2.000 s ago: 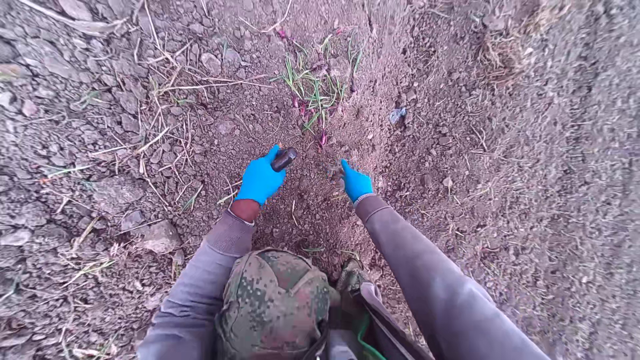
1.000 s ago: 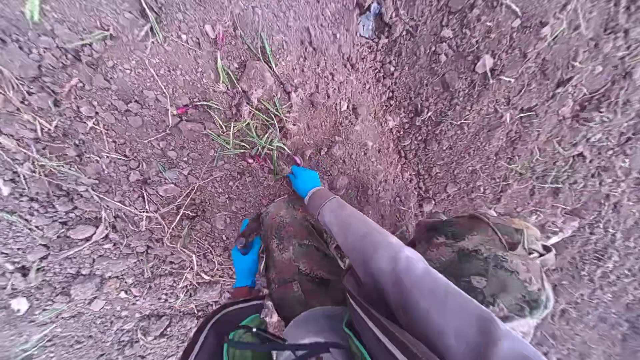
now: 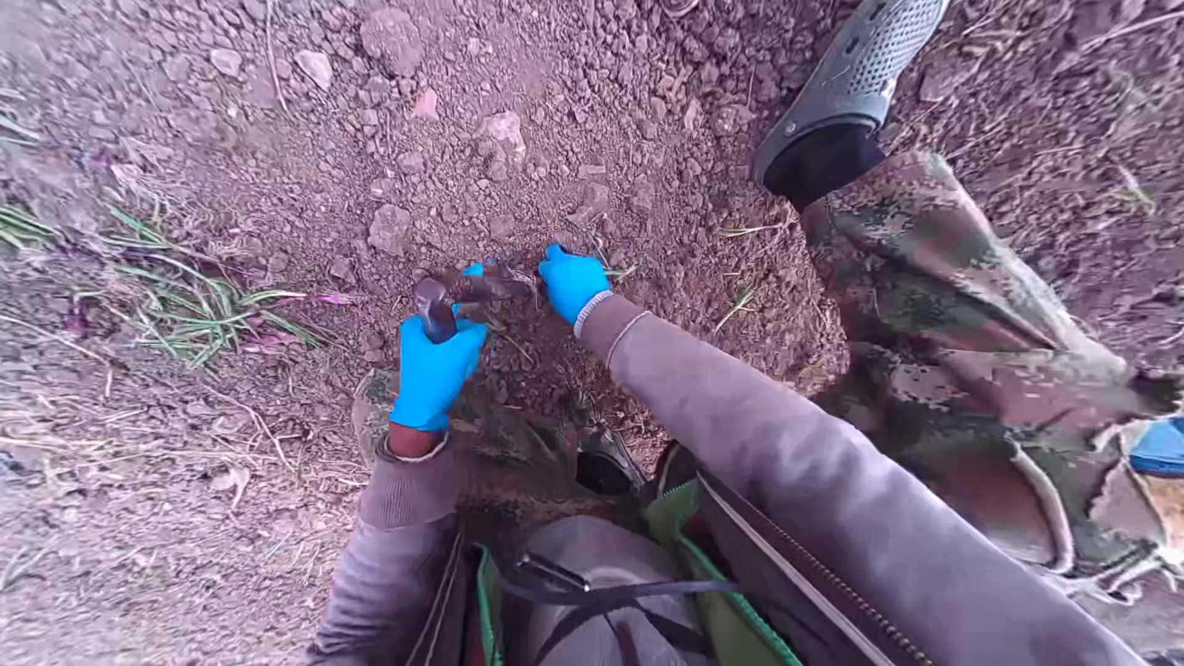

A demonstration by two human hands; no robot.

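Observation:
My left hand (image 3: 437, 370), in a blue glove, is closed around the dark handle of a hand tool (image 3: 435, 310). The tool's brownish head points right, over loose soil, toward my other hand. My right hand (image 3: 572, 282), also gloved in blue, is low at the soil with its fingers curled; green leaves (image 3: 622, 274) show beside it. Whether its fingers grip a plant is hidden. Pulled plants with green leaves and purplish-red bulbs, like red onions (image 3: 208, 310), lie on the ground left of my hands.
My leg in camouflage trousers (image 3: 962, 305) and a grey perforated clog (image 3: 856, 83) are at the right. Stones (image 3: 390, 228) and clods lie on the soil ahead. Dry stalks (image 3: 139, 453) cover the ground at the left.
The view has shifted strongly. My left hand, with the tool, has come up from beside my knee to the soil near my right hand. My right hand is now farther right of the pulled plants.

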